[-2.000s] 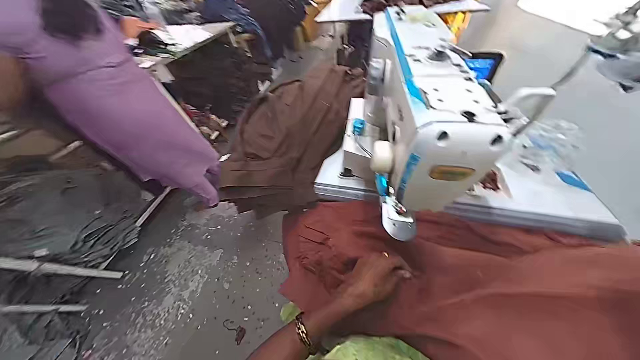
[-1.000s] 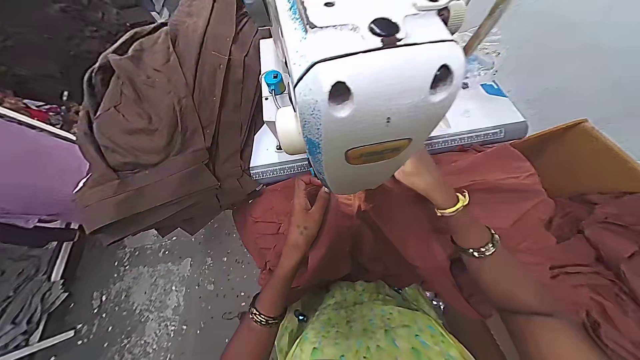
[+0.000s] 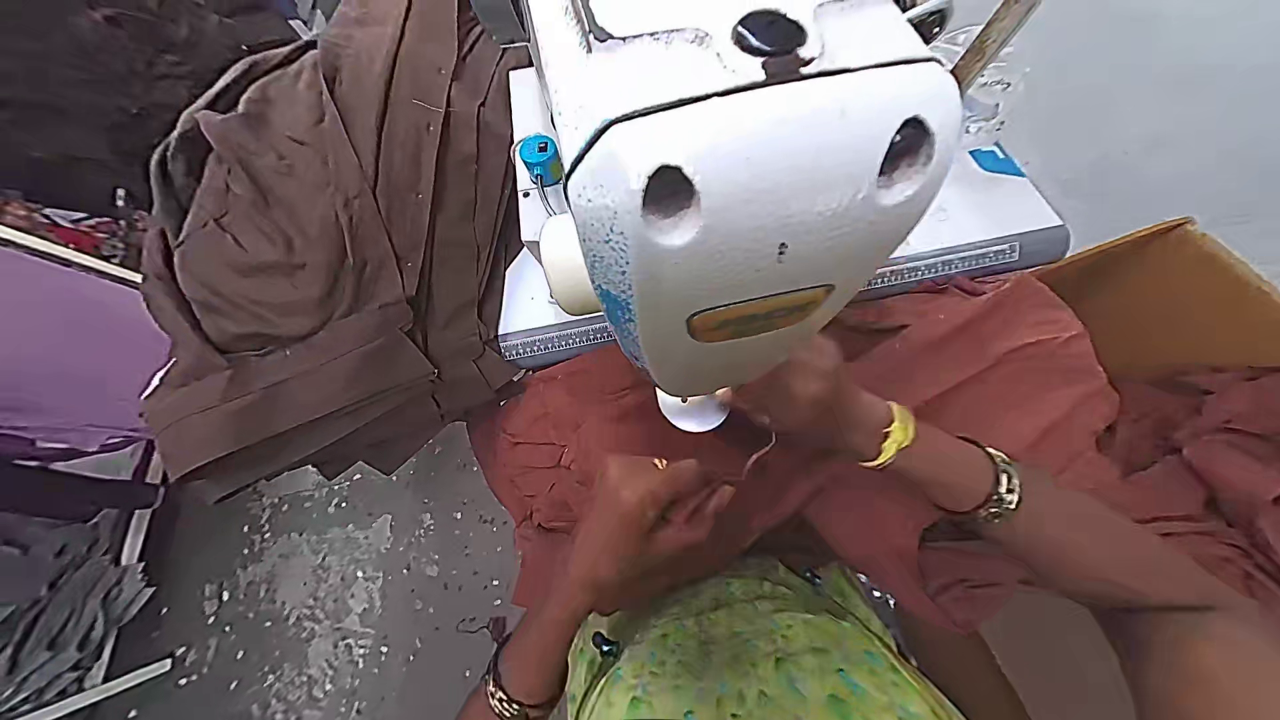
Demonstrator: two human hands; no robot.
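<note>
A white industrial sewing machine's head (image 3: 760,220) fills the upper middle, with rust-red fabric (image 3: 570,420) spread below it and over my lap. My left hand (image 3: 650,525), fingers closed, pinches something small at the cloth, with a pale thread (image 3: 760,455) just beyond its fingertips. Close beside the machine's lower end is my right hand (image 3: 795,390), blurred and partly behind the head, its fingers at the red fabric. Whether it grips the cloth or the thread cannot be made out. The needle is hidden.
Brown pleated garments (image 3: 300,230) are piled left of the machine bed (image 3: 555,335). A cardboard box (image 3: 1160,290) stands at right, more red fabric beside it. Purple cloth (image 3: 70,350) and grey scraps (image 3: 70,600) lie far left. Lint dots the floor (image 3: 340,580).
My left hand has moved from the machine's left edge down toward my lap. My right hand, out of sight two seconds ago, is at the machine. The view has swung closer to the machine head.
</note>
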